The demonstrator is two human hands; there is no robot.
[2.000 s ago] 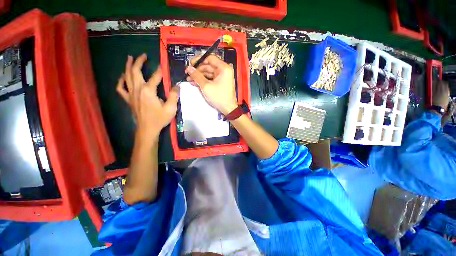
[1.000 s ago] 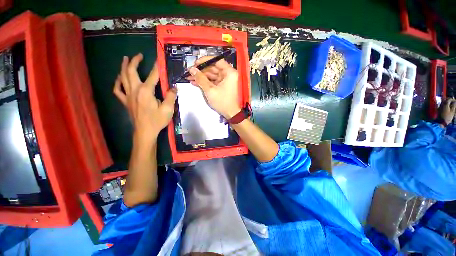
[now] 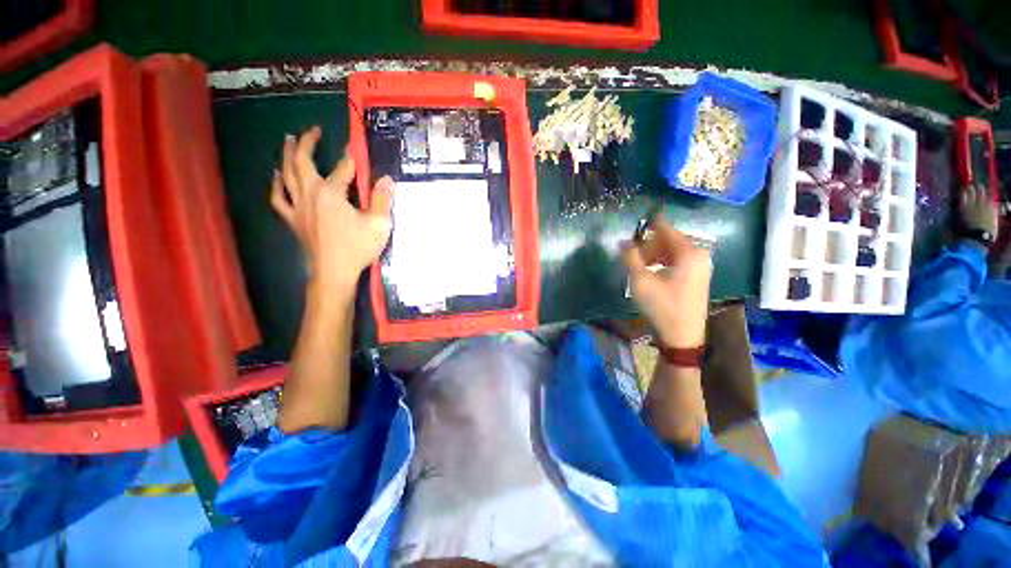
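Note:
An open tablet [image 3: 441, 211] with a circuit board at its far end and a large white battery lies in a red frame [image 3: 530, 222]. My left hand [image 3: 333, 222] is at the frame's left side, fingers spread, thumb over its left border, holding nothing. My right hand [image 3: 671, 283] is right of the frame, blurred, fingers closed on the dark tweezers [image 3: 641, 230], of which only a short end shows. It is over the pale adhesive sheet [image 3: 701, 241], mostly hidden beneath it.
Cream-and-black parts [image 3: 584, 128] lie right of the frame, then a blue bin [image 3: 757, 150] of beige pieces and a white tray [image 3: 780, 266]. Red frames [image 3: 122, 222] stand at left. Another person's hand [image 3: 976, 211] is at far right. A cardboard box [image 3: 737, 372] is below the bench edge.
My right hand has moved right with the tweezers, from over the tablet to the adhesive sheet, uncovering the circuit board. My left hand has stayed at the frame's left side.

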